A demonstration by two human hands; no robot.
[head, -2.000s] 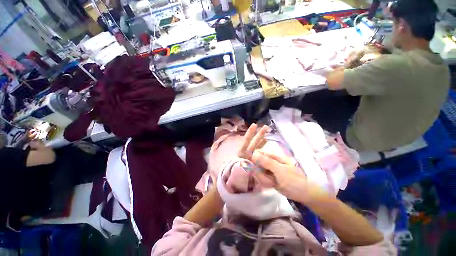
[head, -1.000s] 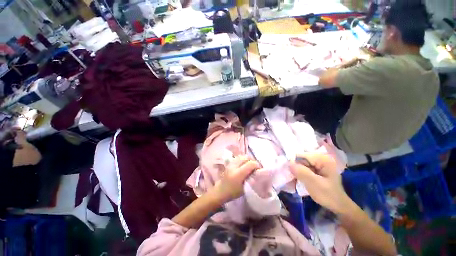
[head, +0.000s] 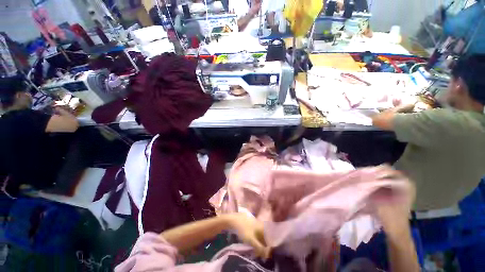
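A large dusty-pink garment piece (head: pixel 319 199) is stretched between my two hands, above the piles. My left hand (head: pixel 250 232) grips its lower left part, low in front of my chest. My right hand (head: pixel 396 199) is raised at the right and grips the other end; it is blurred and partly covered by the cloth. The salmon-pink pile (head: pixel 247 178) lies below and left of the cloth. The pale pile (head: pixel 322 151) is behind it, mostly hidden by the cloth. I cannot tell whether a tool is in my right hand.
Maroon panels (head: pixel 170 95) are heaped on the table, with more hanging below. A white sewing machine (head: pixel 250 79) and a clear bottle (head: pixel 272 93) stand behind. A person in an olive shirt (head: pixel 446 154) sits at right, one in black (head: pixel 32 138) at left. Blue crates (head: pixel 32 223) stand on the floor.
The pink cloth is now lifted and spread between my hands. My right hand has moved right and holds its far end; my left hand is lower. The view has tilted up.
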